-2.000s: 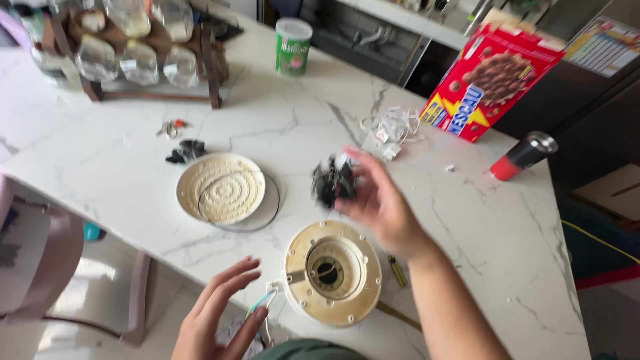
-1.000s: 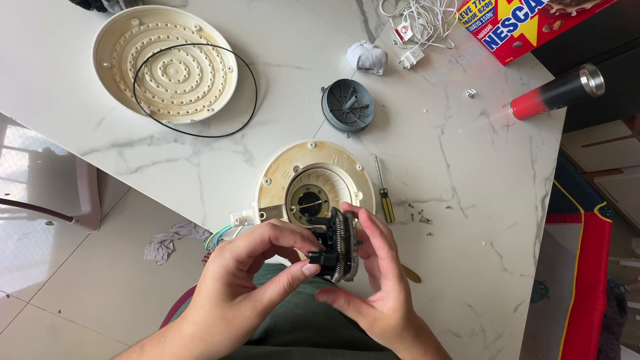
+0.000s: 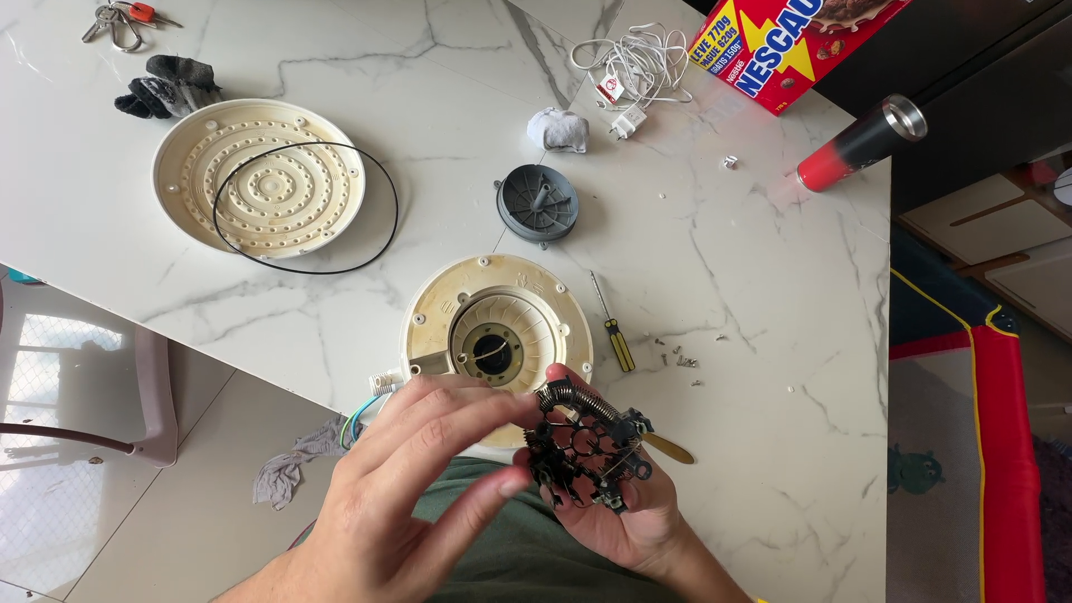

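Note:
A black plastic heating-element frame wound with coiled metal wire (image 3: 586, 444) rests in my right hand (image 3: 624, 519), held from below and behind. My left hand (image 3: 427, 461) is at its left side, index fingertip by the coil and thumb apart; whether they touch it is unclear. Behind my hands lies the round cream shower housing (image 3: 502, 276), its centre open, with a white connector (image 3: 383, 383) and coloured wires at its left. Farther up sits a grey round plastic part with ribs (image 3: 538, 203). The perforated cream shower plate (image 3: 272, 184) lies upper left, a thin black ring (image 3: 397, 209) across it.
A yellow-and-black screwdriver (image 3: 618, 343) and small screws (image 3: 687, 363) lie right of the housing. Around them are a brown flat handle (image 3: 670, 448), a crumpled white cloth (image 3: 559, 131), a white charger cable (image 3: 645, 67), a red box (image 3: 787, 50), a tumbler (image 3: 863, 144), keys (image 3: 121, 25) and dark cloth (image 3: 172, 86).
The coil frame, held between both hands a second ago, is now turned with its open face showing and lies in my right hand. My left fingers have spread.

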